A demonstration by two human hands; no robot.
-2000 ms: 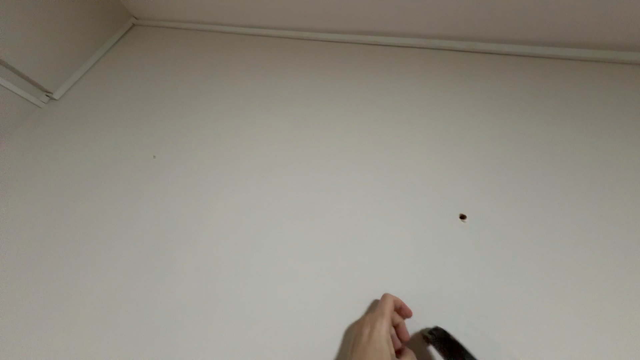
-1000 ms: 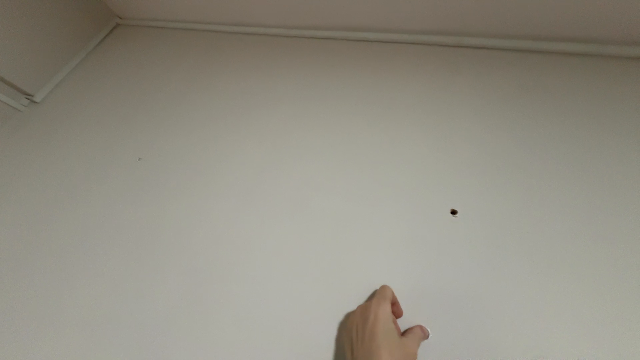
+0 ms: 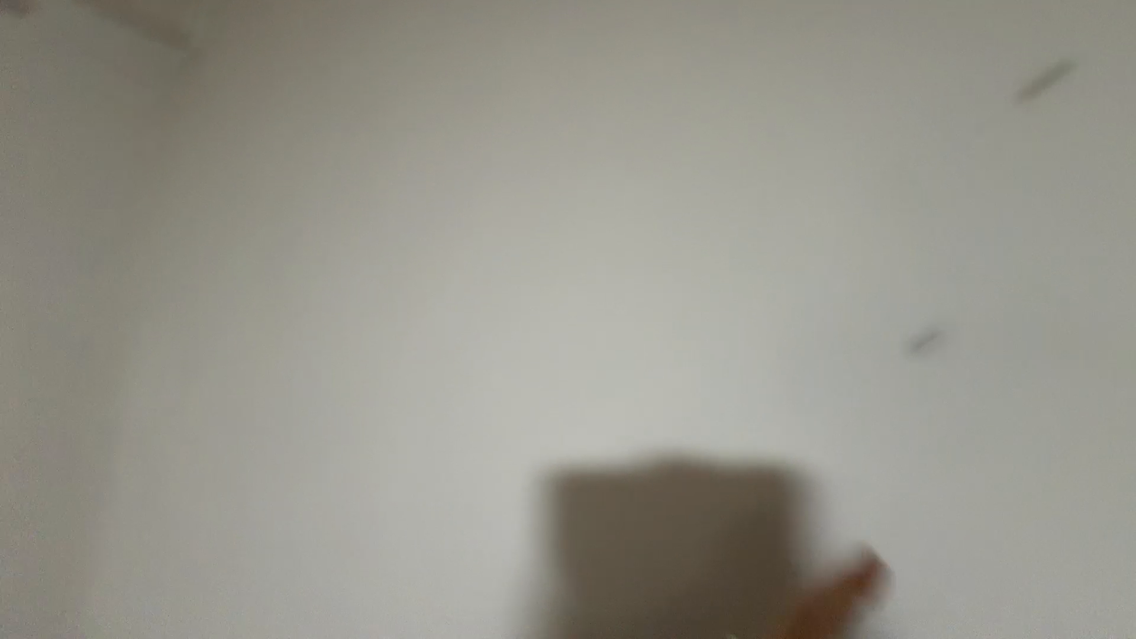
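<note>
At the bottom, right of centre, a blurred finger or thumb of what appears to be my left hand (image 3: 834,596) points up and to the right. Directly beside it is a broad, squarish grey-brown shape (image 3: 679,546); blur hides whether this is a held object or a shadow. The rest of the hand cannot be made out, nor can its grip. My right hand does not show. Behind them rises a plain pale wall (image 3: 497,293).
One dark mark (image 3: 925,341) is on the wall at the right, and a longer blurred one (image 3: 1045,80) lies higher, near the upper right corner. At the upper left, a blurred trim strip (image 3: 133,22) runs toward a room corner.
The view has shifted and blurred strongly. A squarish grey-brown shape now shows low in view, where the earlier frames showed a clearly visible hand. The dark curved item seen two seconds ago is out of sight.
</note>
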